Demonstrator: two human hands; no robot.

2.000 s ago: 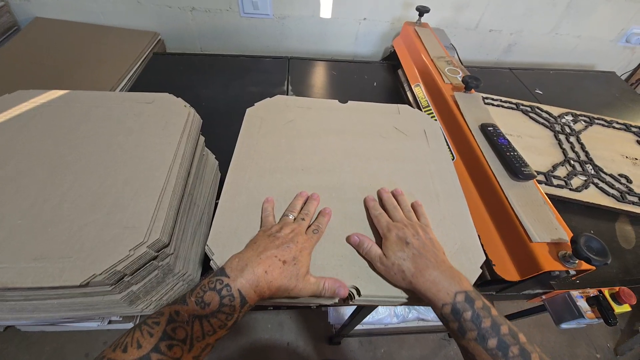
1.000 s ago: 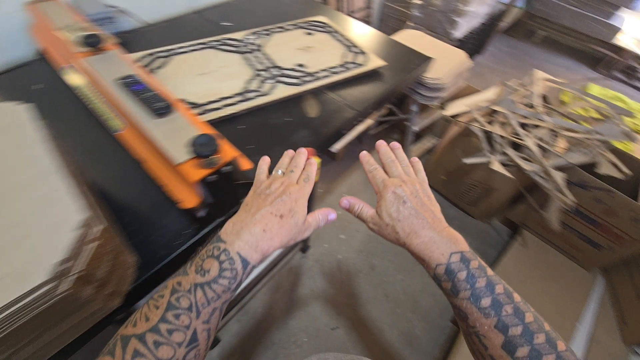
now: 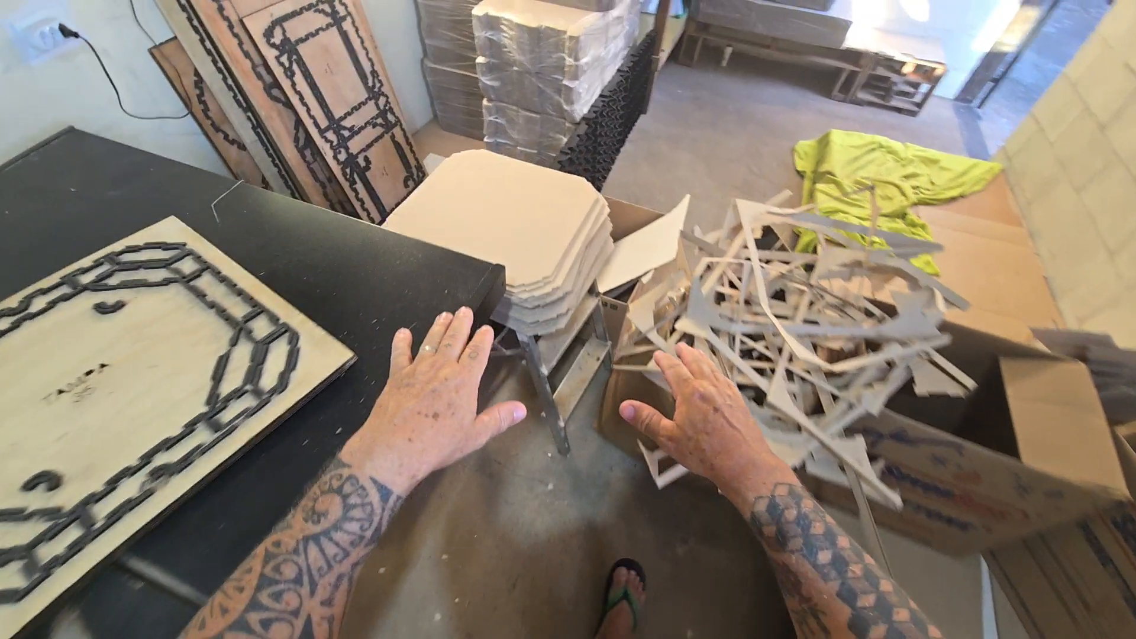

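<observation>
My left hand (image 3: 435, 399) is held out palm down with its fingers apart, holding nothing, near the corner of the black table (image 3: 355, 257). My right hand (image 3: 710, 426) hangs open and empty, in front of a heap of cardboard offcuts (image 3: 790, 302) in a cardboard box. Ahead of both hands, a stack of cut cardboard sheets with clipped corners (image 3: 506, 213) rests on a metal step stool (image 3: 577, 364). At the left, a plywood cutting die with black strips (image 3: 169, 355) lies on the table.
More die boards (image 3: 328, 98) lean on the wall behind the table. Plastic-wrapped stacks (image 3: 532, 71) stand beyond the stool. A yellow-green cloth (image 3: 887, 186) lies behind the offcuts. An open cardboard box (image 3: 985, 470) stands at the right. My sandaled foot (image 3: 624, 595) is on the floor.
The view has swung far to the right. Two seconds ago both hands lay flat on a cardboard stack on the table; now they are raised off it.
</observation>
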